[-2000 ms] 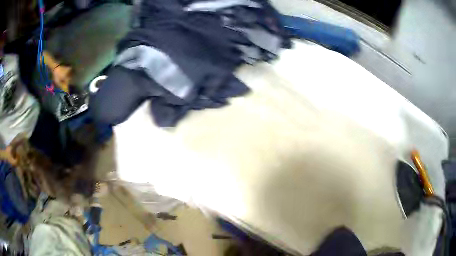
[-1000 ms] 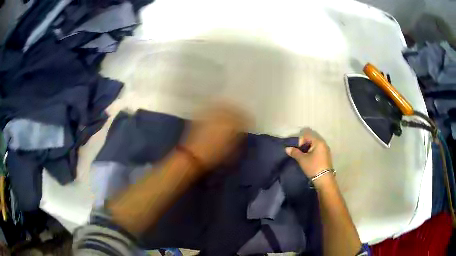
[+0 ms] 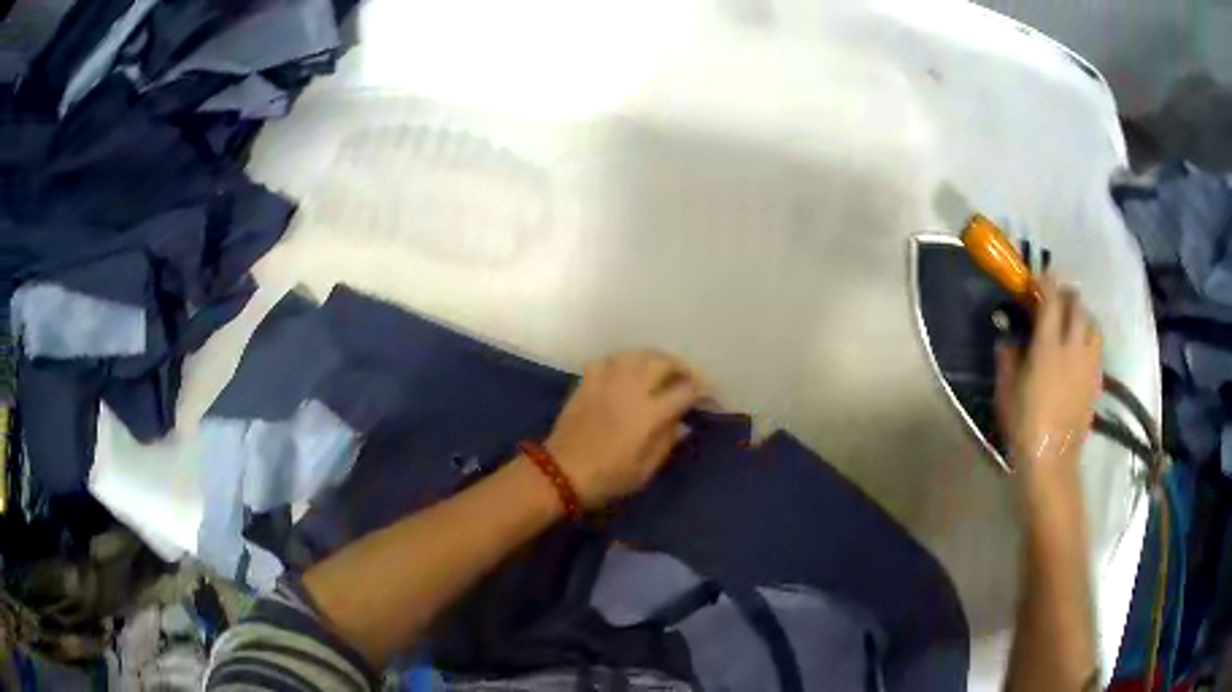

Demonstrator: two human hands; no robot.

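A dark navy garment piece (image 3: 446,392) lies spread on the near part of the white ironing table (image 3: 757,230), with pale blue-grey parts showing at its left and near side. My left hand (image 3: 628,426) rests on its upper edge near the middle, fingers bent onto the cloth by a small notch. My right hand (image 3: 1054,385) is at the steam iron (image 3: 953,325) on the right, with its fingers around the rear part of the orange handle. The iron lies on the table, its pale-rimmed pointed soleplate showing.
A pile of dark and pale-grey garments (image 3: 122,189) covers the table's far left. More grey-blue cloth (image 3: 1189,243) lies beyond the right edge. Hoses (image 3: 1142,433) run from the iron towards the near right. Mixed cloth is heaped below at the lower left.
My right hand has let go of the cloth edge and moved right to the iron handle. My left hand has settled on the garment, which now lies flatter and extends further right.
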